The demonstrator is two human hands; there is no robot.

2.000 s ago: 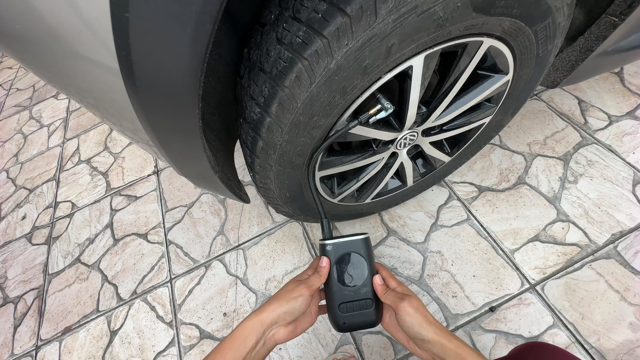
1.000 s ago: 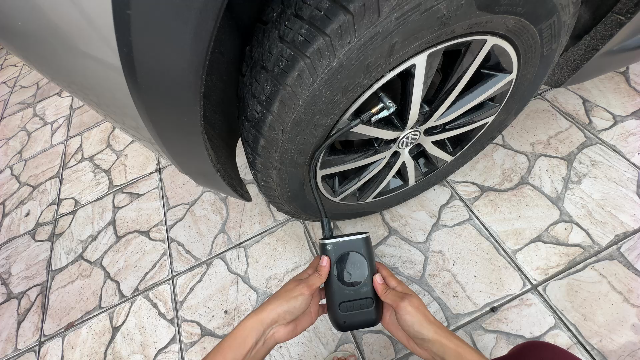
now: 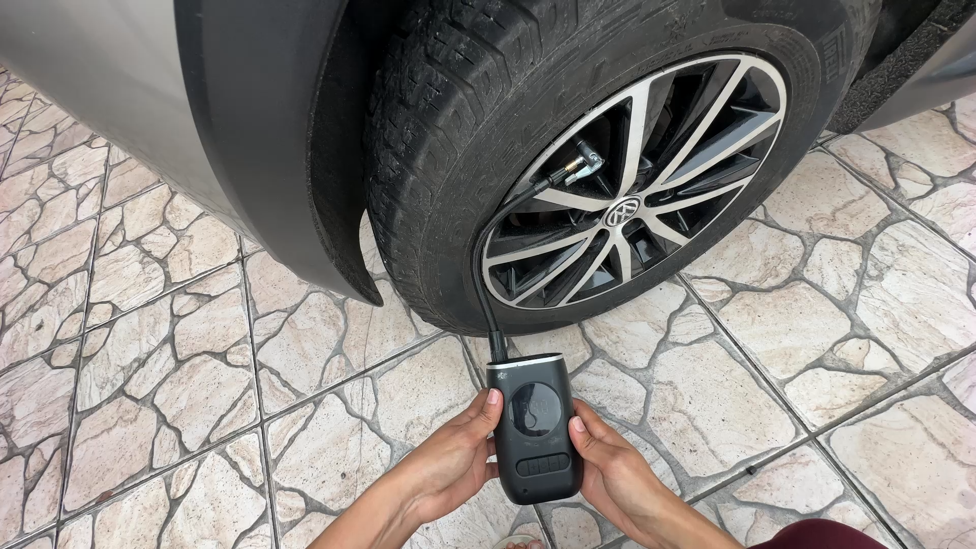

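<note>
Between my two hands is a dark portable tyre inflator point(image 3: 535, 476), its round display and buttons facing up. My left hand point(image 3: 450, 454) grips its left side, thumb near the display. Its right side is held by my right hand point(image 3: 618, 465), thumb on the edge. A black air hose point(image 3: 479, 282) rises from the top of the inflator and curves along the tyre point(image 3: 435, 175). The metal valve chuck point(image 3: 585, 162) at the hose's end sits at the rim of the alloy wheel point(image 3: 637, 99). My fingers under the inflator are mostly hidden.
Left of the tyre, the car's dark plastic wheel-arch trim point(image 3: 259, 137) and grey body panel point(image 3: 130, 76) hang low. Stone-patterned floor tiles point(image 3: 732, 404) lie below. Part of a foot point(image 3: 518, 542) shows at the bottom edge, and dark red cloth point(image 3: 816, 536) at the lower right.
</note>
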